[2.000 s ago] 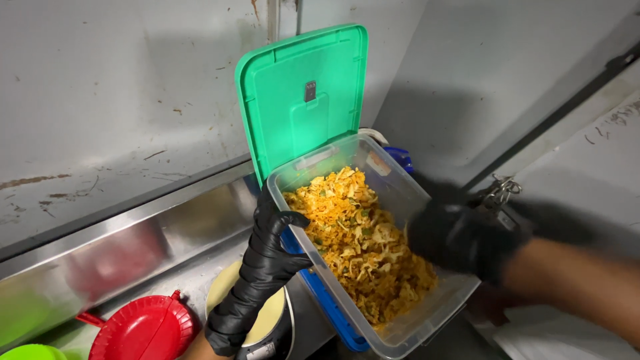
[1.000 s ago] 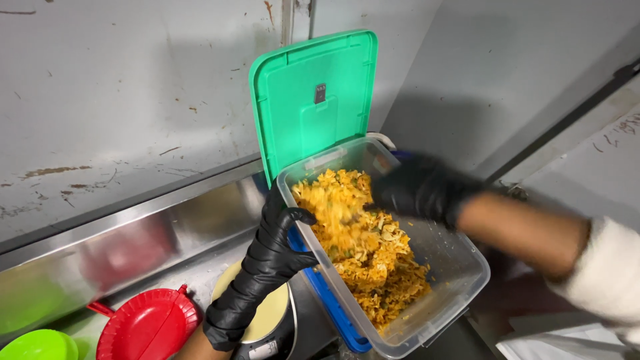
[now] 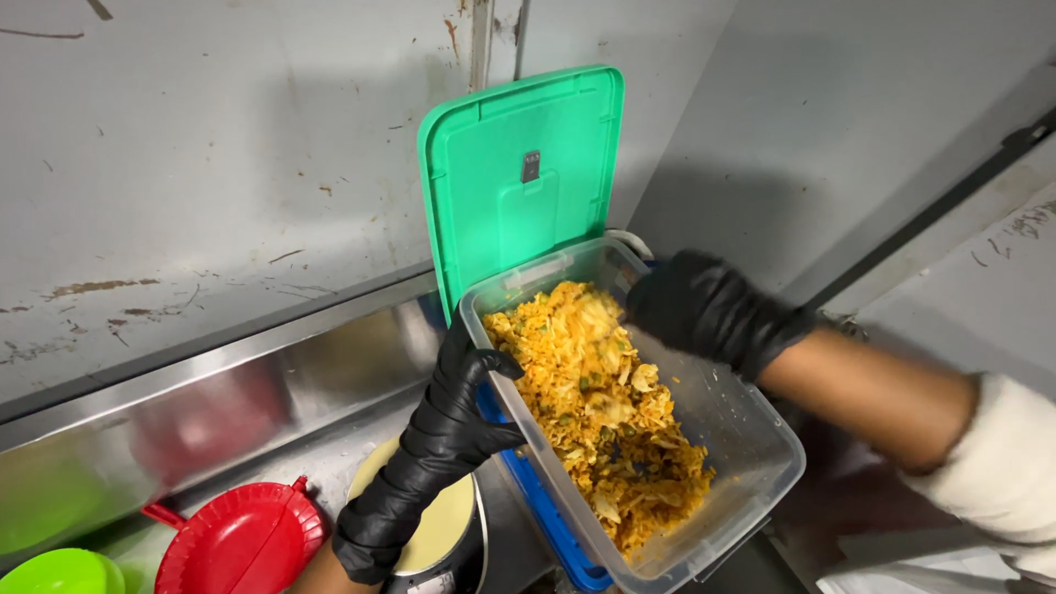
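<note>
A clear plastic container (image 3: 742, 462) stands tilted in the middle, partly filled with an orange-yellow shredded food mix (image 3: 610, 396) with green bits. My left hand (image 3: 437, 437), in a black glove, grips its left rim, thumb over the edge. My right hand (image 3: 701, 309), also black-gloved and blurred by motion, is above the container's upper right side, its fingers curled at the food; whether it holds anything is not clear. The green plastic lid (image 3: 528, 190) stands upright behind the container, against the wall. A blue plastic edge (image 3: 553, 520) shows beneath the container.
A red plastic dumpling press (image 3: 247, 536) lies on the metal counter (image 3: 330, 445) at lower left, beside a lime-green bowl (image 3: 62, 573). A round vessel with pale yellow contents (image 3: 441, 528) sits under my left forearm. A stained grey wall (image 3: 206, 165) rises behind the metal backsplash.
My right hand has stayed over the container, moving about at the food. The food sits differently, with a darker hollow near its lower part. My left hand keeps its grip on the rim.
</note>
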